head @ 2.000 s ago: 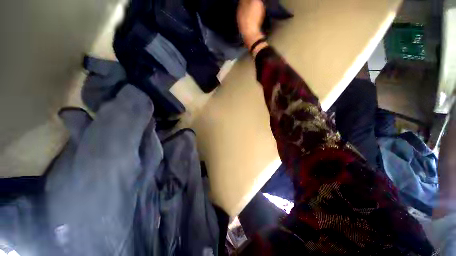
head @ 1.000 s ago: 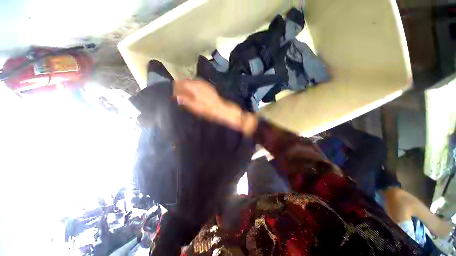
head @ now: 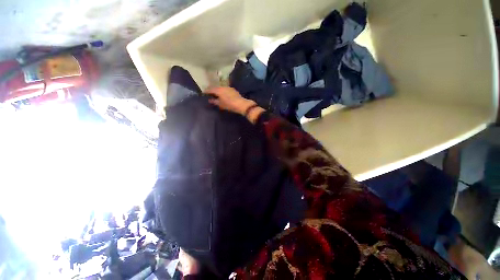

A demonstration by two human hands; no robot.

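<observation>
A dark denim garment (head: 219, 169) hangs in front of me, beside the near left corner of a large cream bin (head: 384, 147). My right hand (head: 231, 101) grips its upper edge, fingers bent over the cloth. My left hand (head: 189, 263) shows only as a small patch of skin at the garment's lower edge; its fingers are hidden. Dark garments or pieces (head: 307, 65) with grey parts lie heaped inside the bin.
A red fire extinguisher (head: 60, 74) lies at the upper left. Glare whitens the left side. Small pale and dark scraps (head: 118, 243) show at the lower left. Another person's arm (head: 474, 263) is at the lower right.
Two seconds ago my right hand reached over dark cloth in the bin; since then it holds a dark garment at the bin's near left side. In the last second, the left hand has come partly into view.
</observation>
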